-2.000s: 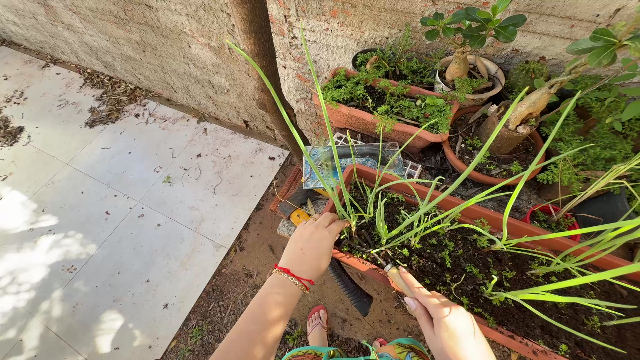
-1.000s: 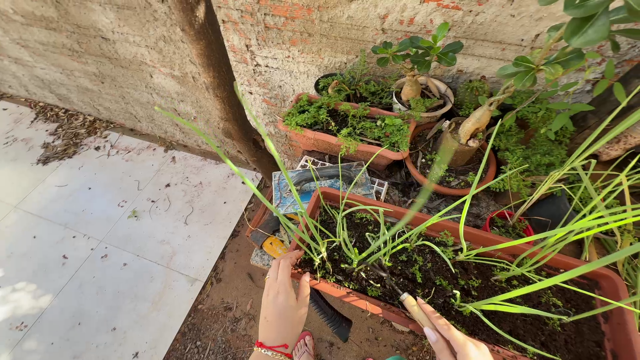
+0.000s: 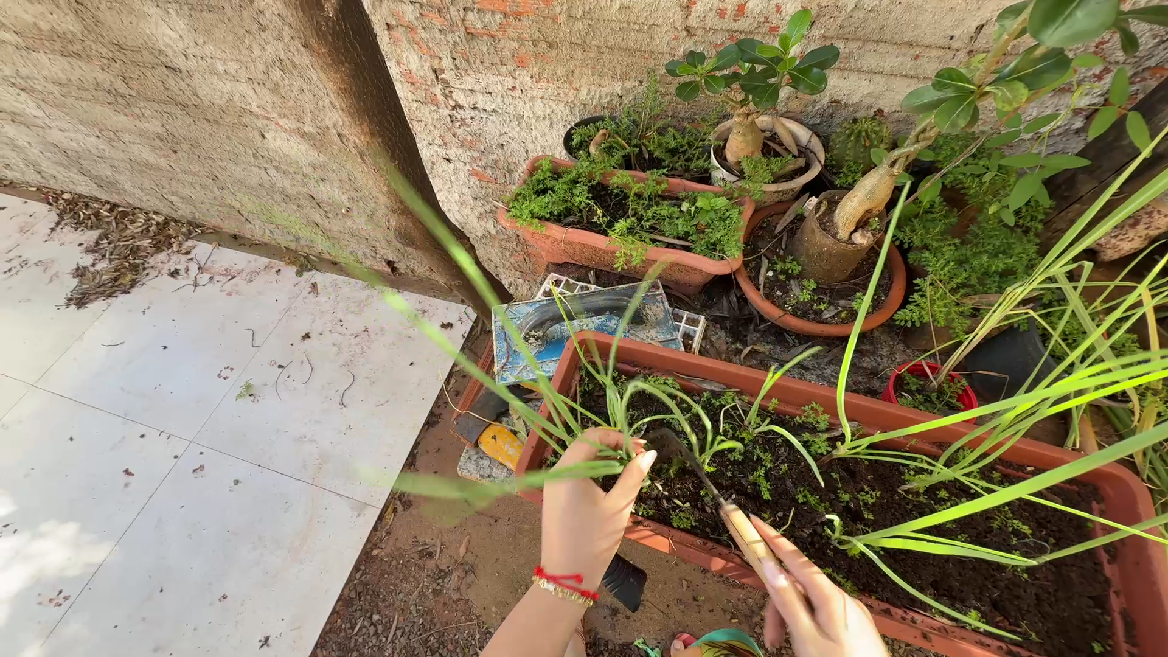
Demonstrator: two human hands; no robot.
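Observation:
My left hand (image 3: 589, 497), with a red bracelet at its wrist, is closed around the base of a clump of long green leaves (image 3: 547, 411) at the left end of the terracotta-coloured planter (image 3: 826, 388). Some of those leaves are blurred. In my right hand (image 3: 812, 598) is the wooden handle of a small hand tool (image 3: 748, 538). Its dark metal end (image 3: 675, 447) reaches to the soil beside my left fingers; the tip's shape is partly hidden. More long-leaved plants (image 3: 967, 465) and small seedlings grow in the dark soil.
Behind the planter stand another rectangular planter (image 3: 630, 246), a round pot with a thick-stemmed plant (image 3: 899, 283), a pale pot (image 3: 798, 151) and a blue trowel-like float (image 3: 584, 328). A yellow-and-black tool handle (image 3: 500, 445) lies left. Pale floor tiles (image 3: 228, 438) border a rough wall.
My left hand has closed around the leaf clump, where its fingers rested at the planter's edge one second ago. The leaves have swung left. The tool's metal end is now nearer my left hand.

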